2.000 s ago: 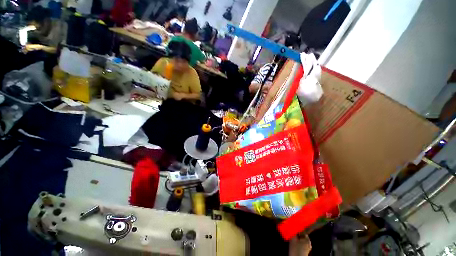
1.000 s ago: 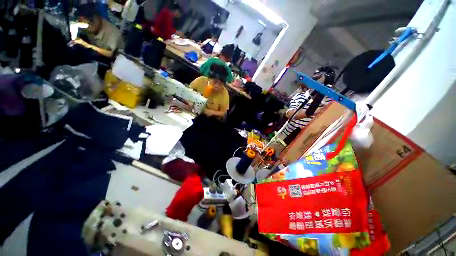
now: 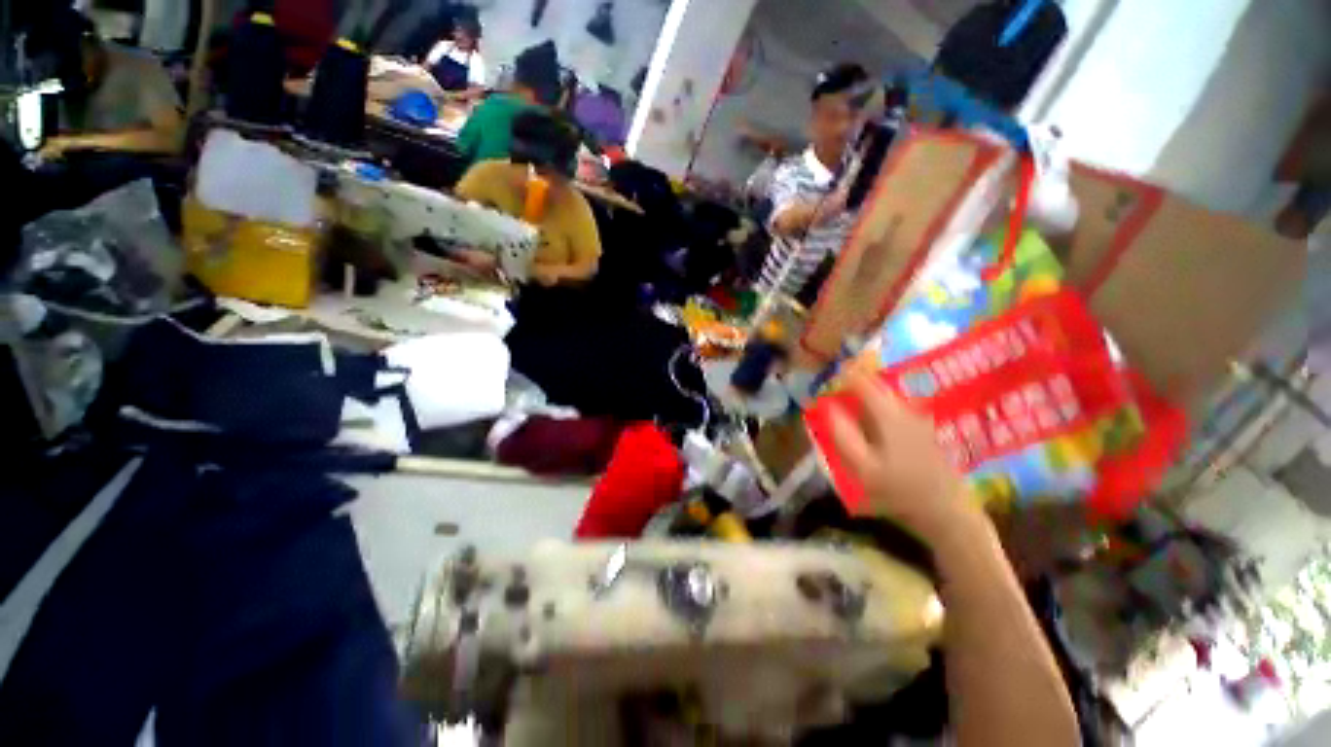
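Note:
The glossy red, green and blue shopping bag [image 3: 1007, 387] hangs tilted at the right, beside the cardboard carton [image 3: 1204, 292]. My right hand [image 3: 890, 460] reaches up from the lower right and lies over the bag's left edge. It is blurred, so I cannot tell whether the fingers grip the bag or only press on it. My left hand is not in view. The cream-white sewing machine head [image 3: 657, 606] lies across the lower middle, in front of the bag. Navy cut panels [image 3: 219, 584] are spread on the white table [image 3: 453, 525] at the left.
A red cloth [image 3: 632, 479] lies behind the machine. A dark thread cone [image 3: 759, 362] stands beyond it. A person in a striped shirt [image 3: 810, 219] stands behind the carton. A person in yellow [image 3: 562, 219] sits at another machine. A yellow box [image 3: 248, 256] is at the back left.
My right hand has come into view and onto the bag. The bag has tilted and its left edge sits higher. The striped-shirt person now shows more fully. The camera view has shifted.

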